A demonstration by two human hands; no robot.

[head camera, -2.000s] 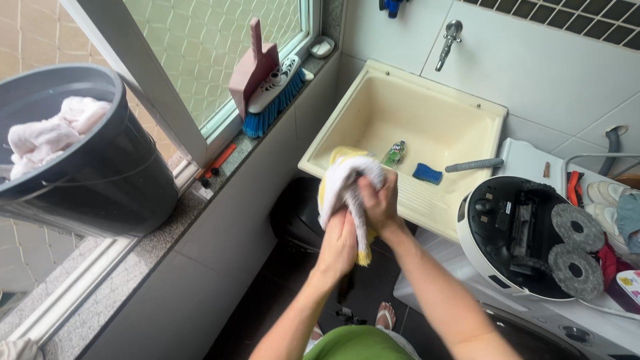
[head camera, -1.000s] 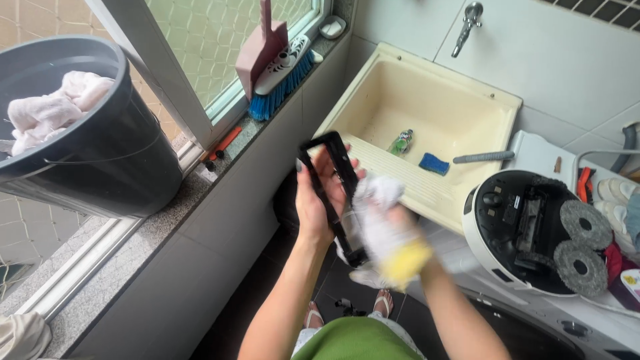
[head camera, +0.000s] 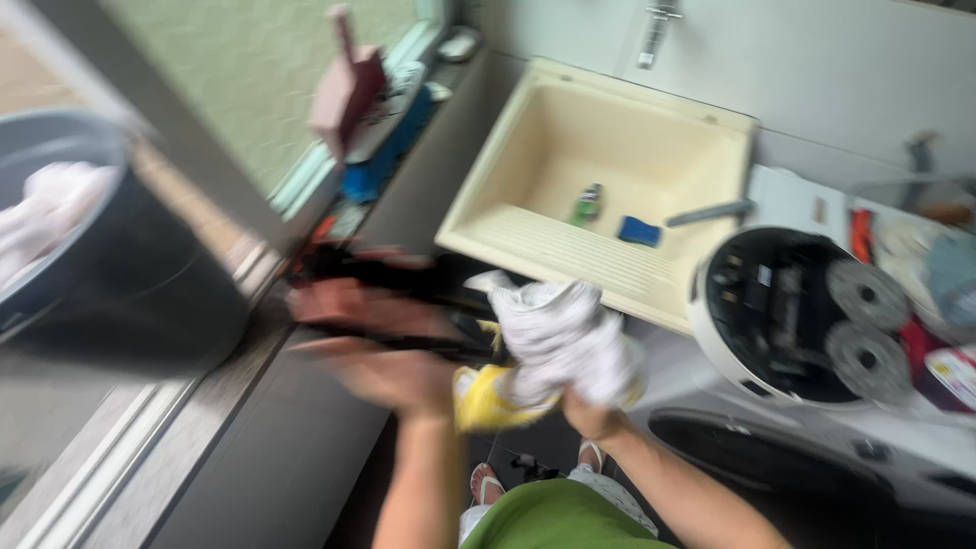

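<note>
My left hand (head camera: 389, 366) is blurred, held palm up below the window ledge, with a black plastic frame (head camera: 374, 278) at its fingers; how it grips the frame cannot be made out. My right hand (head camera: 591, 412) holds a bunched white cloth (head camera: 557, 335) with a yellow edge, in front of the sink. The cloth covers most of my right fingers. The frame's right end lies close to the cloth, and I cannot tell whether they touch.
Ahead is a cream sink (head camera: 488, 191) with a blue sponge (head camera: 639, 231) and a small green bottle (head camera: 587, 204). An upturned robot vacuum (head camera: 793, 320) lies at right. A grey bucket (head camera: 152, 259), a pink dustpan (head camera: 347, 99) and a blue-bristled brush (head camera: 389, 145) stand along the window ledge.
One second ago the cloth was against the black frame; now the frame is farther left, toward the ledge. Two seconds ago both hands were on the cloth.
</note>
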